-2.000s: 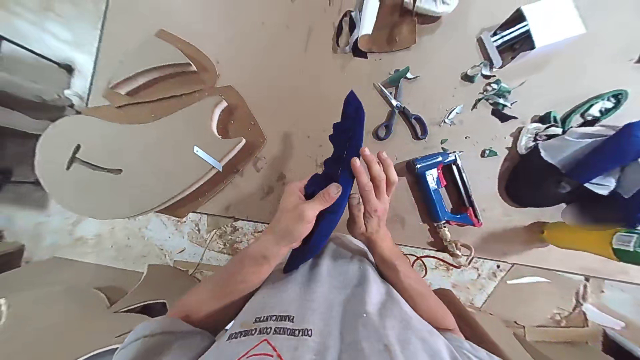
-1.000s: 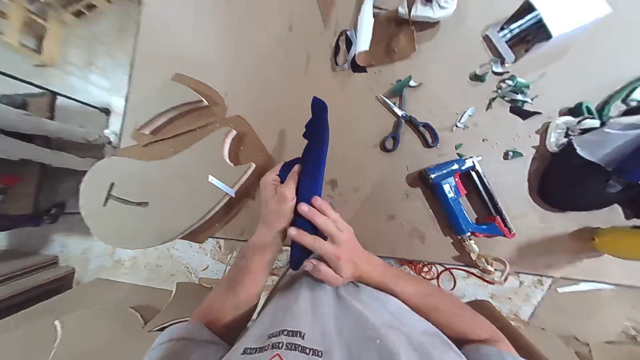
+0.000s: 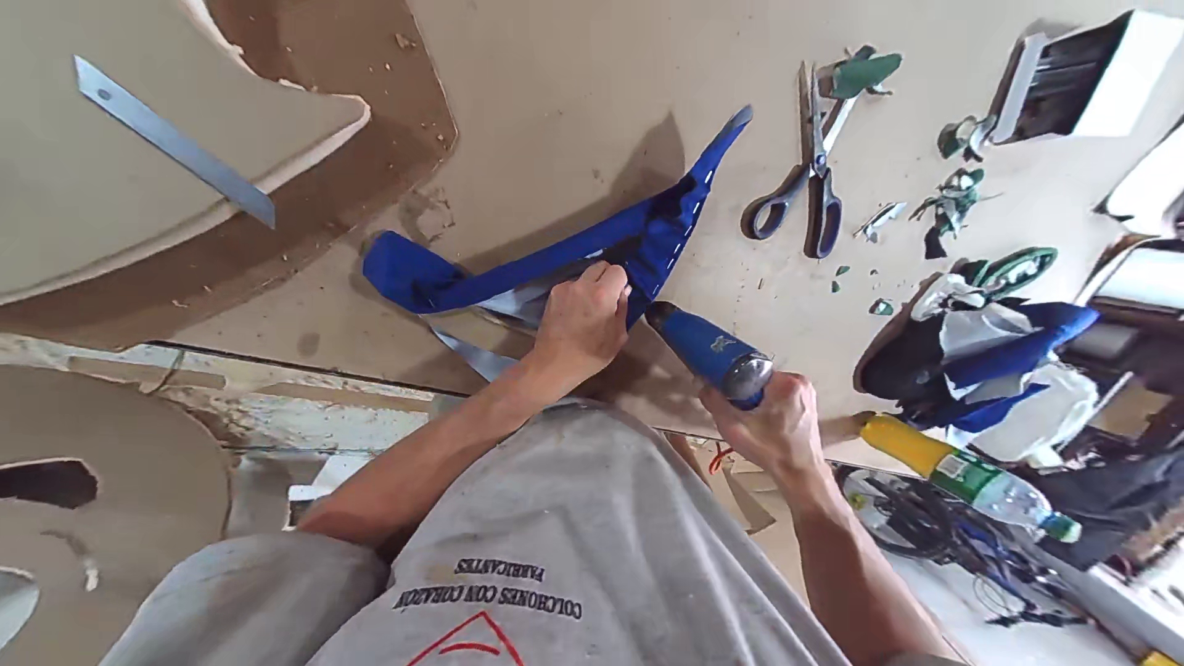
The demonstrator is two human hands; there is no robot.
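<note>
Blue fabric (image 3: 555, 264) lies over a narrow curved piece on the table, with a row of staples along its right edge. My left hand (image 3: 587, 310) is closed on the near part of this fabric, where grey lining shows. In my right hand (image 3: 772, 416) is a blue pneumatic staple gun (image 3: 708, 347), its nose against or very near the fabric's lower right edge. The gun's handle is mostly hidden by my fingers. Scissors (image 3: 818, 166) with dark handles lie partly open beyond the gun.
A loose metal blade (image 3: 176, 139) rests on cut board with a foam edge (image 3: 314, 157) at left. Green scraps (image 3: 957, 199), an open box of staples (image 3: 1073, 83) and a heap of fabric (image 3: 990, 342) are at right. A yellow-and-green bottle (image 3: 962, 472) lies near the table's front edge.
My right hand has left the blue fabric and taken hold of the staple gun, which lay on the table before. The fabric is now laid down and turned, with staples showing. The view has shifted.
</note>
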